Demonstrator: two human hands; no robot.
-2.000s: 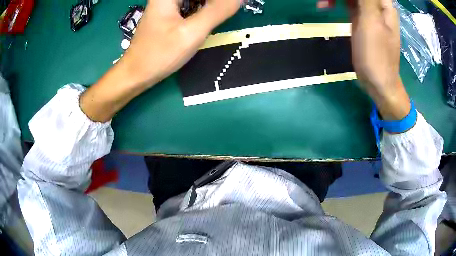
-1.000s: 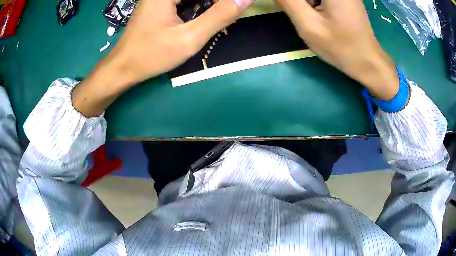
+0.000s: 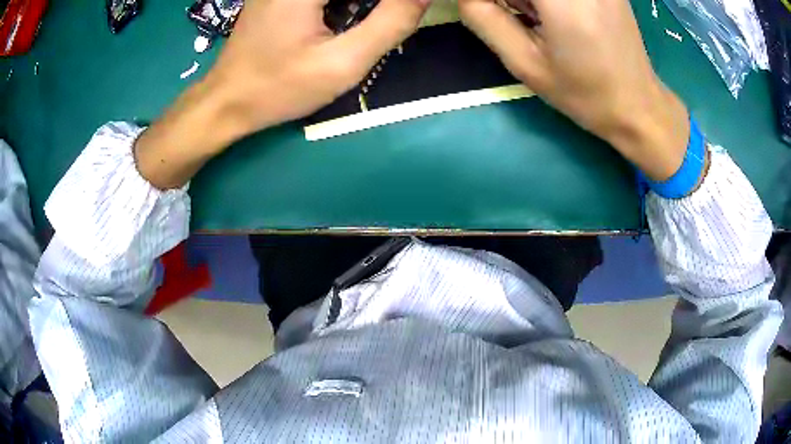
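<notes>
My left hand (image 3: 299, 65) is at the top of the view, fingers curled around a small black device unit (image 3: 349, 12) that shows between thumb and palm. My right hand (image 3: 581, 65) is close beside it, thumb and fingers pinched near the left fingertips. The top edge cuts off both hands, and I cannot tell if the right one holds anything. Below the hands a black strip (image 3: 434, 69) with cream-yellow edges lies flat on the bench, partly covered by them. A slanted row of tiny cream squares shows on it.
The green mat (image 3: 416, 186) ends at the bench edge. Waiting units (image 3: 212, 16) and another black unit (image 3: 121, 12) lie at upper left, near small white pieces (image 3: 190, 70). A red tray (image 3: 19, 26) is far left. Clear plastic bags (image 3: 715, 39) and a dark bag (image 3: 781, 61) are at right.
The right hand has moved left from the strip's right end to meet the left hand. The bench has shifted upward in view, and more of the strip is covered.
</notes>
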